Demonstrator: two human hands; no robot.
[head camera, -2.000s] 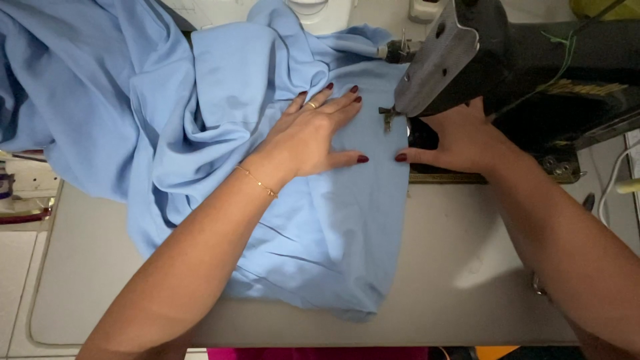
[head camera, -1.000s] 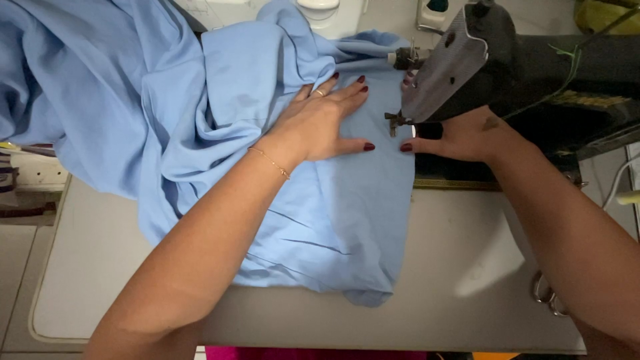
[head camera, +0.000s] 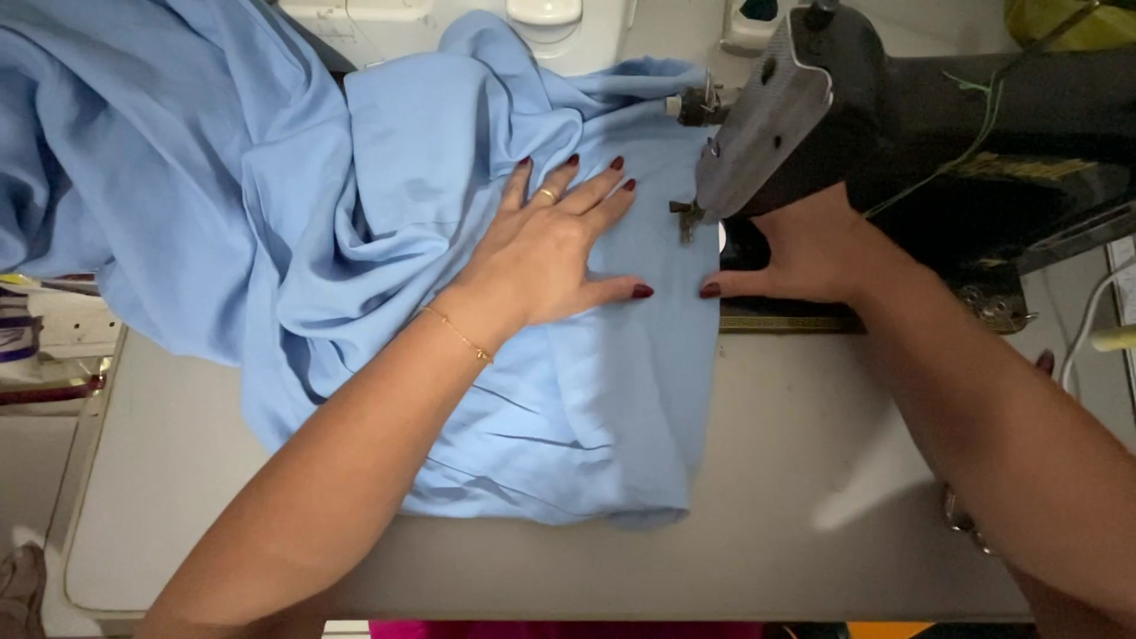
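Light blue fabric (head camera: 417, 151) lies bunched at the left and runs flat beneath the presser foot (head camera: 686, 220) of a black sewing machine (head camera: 941, 133). My left hand (head camera: 550, 244) rests spread on the cloth, left of the foot, fingers apart and gripping nothing. My right hand (head camera: 790, 253) is on the machine bed at the cloth's right edge; its thumb tip touches that edge, while its other fingers are hidden behind the machine head. The needle cannot be made out clearly.
A white machine (head camera: 399, 27) stands behind the cloth. Scissor handles (head camera: 963, 524) show by my right forearm on the grey table (head camera: 781, 461). A white cable (head camera: 1087, 324) runs at the right. Green thread (head camera: 972, 146) hangs over the machine arm.
The cloth's front edge has moved away from the table's front edge, toward the machine. Both hands stay beside the presser foot, in nearly the same pose.
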